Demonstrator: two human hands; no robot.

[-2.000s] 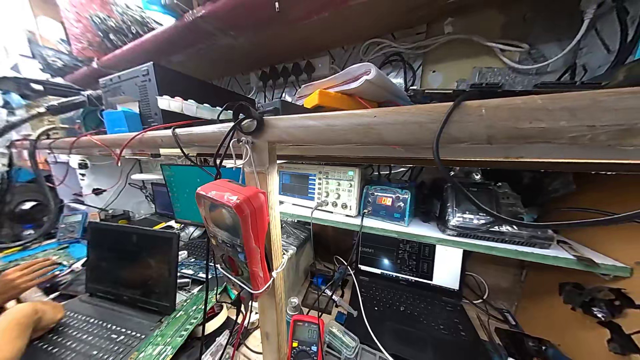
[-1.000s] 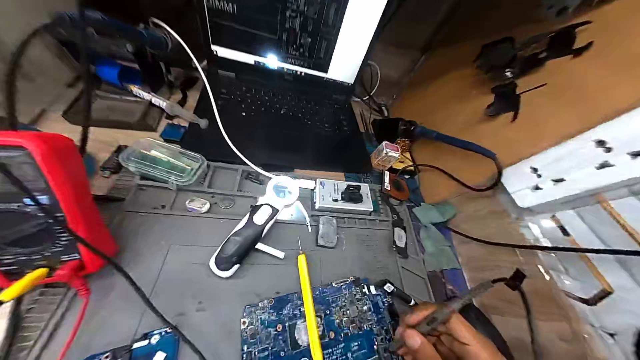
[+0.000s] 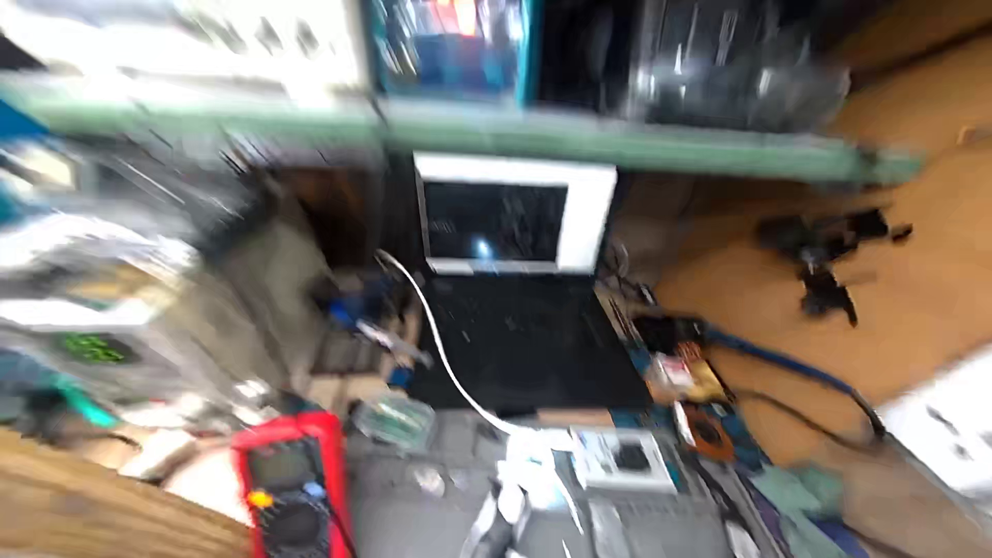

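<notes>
Neither my left hand nor my right hand is in the frame, which is heavily blurred. At the middle stands a black laptop [image 3: 527,341] with its screen lit. In front of it lies a grey work mat [image 3: 418,515]. A red multimeter [image 3: 298,480] is at the mat's left edge, beside a small clear plastic box [image 3: 395,420]. A lit magnifier with a black and white handle [image 3: 496,523] rests on the mat, left of a small white device [image 3: 622,459]. A white cable [image 3: 446,349] curves over the laptop's left side.
Above the laptop runs a green shelf edge [image 3: 542,139] bearing a blue-framed device [image 3: 453,54]. A wooden post [image 3: 116,504] crosses the lower left. Black parts [image 3: 821,256] lie against the brown surface at right, near a blue cable [image 3: 783,368]. A white power strip [image 3: 945,426] is at far right.
The view has swung up from the bench. The hand with the probe, the blue circuit board and the yellow-handled tool, seen one second ago, are out of frame.
</notes>
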